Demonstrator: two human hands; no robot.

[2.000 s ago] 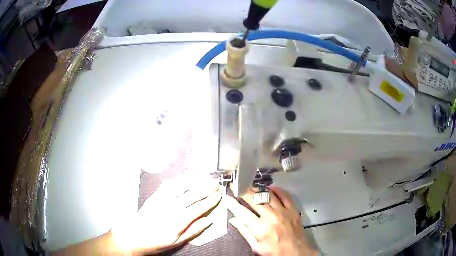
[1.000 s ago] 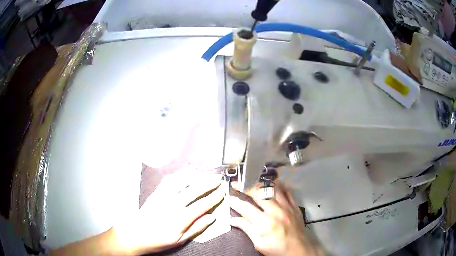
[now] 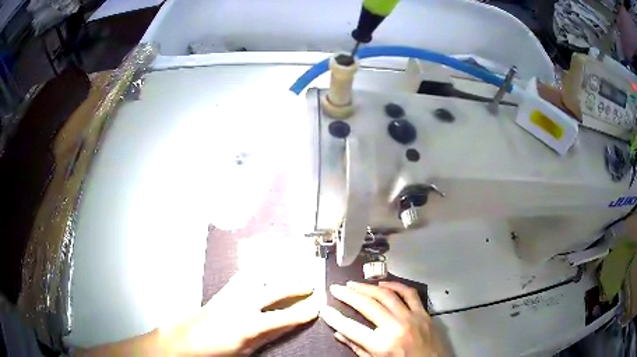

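Observation:
A dark brown garment panel (image 3: 227, 258) lies on the white table under the presser foot (image 3: 325, 244). A pale piece, washed out by glare, lies on the panel beneath my left hand; its outline is hard to tell. My left hand (image 3: 244, 310) lies flat on the pale piece and panel, fingers pointing to the foot. My right hand (image 3: 384, 317) lies on the panel just right of it, fingers spread and fingertips below the foot. Both hands are bare and press the fabric, neither grasps it.
The sewing machine head (image 3: 475, 167) fills the right side. A green-handled screwdriver (image 3: 370, 21) stands in a beige post (image 3: 341, 87). Behind are a blue flexible neck (image 3: 419, 57), a small white box (image 3: 548, 118) and a control panel (image 3: 601, 94). Plastic-wrapped cardboard (image 3: 66, 188) is at left.
Both hands have moved back from the presser foot, towards me. More of the dark panel shows by the foot. The view has shifted slightly.

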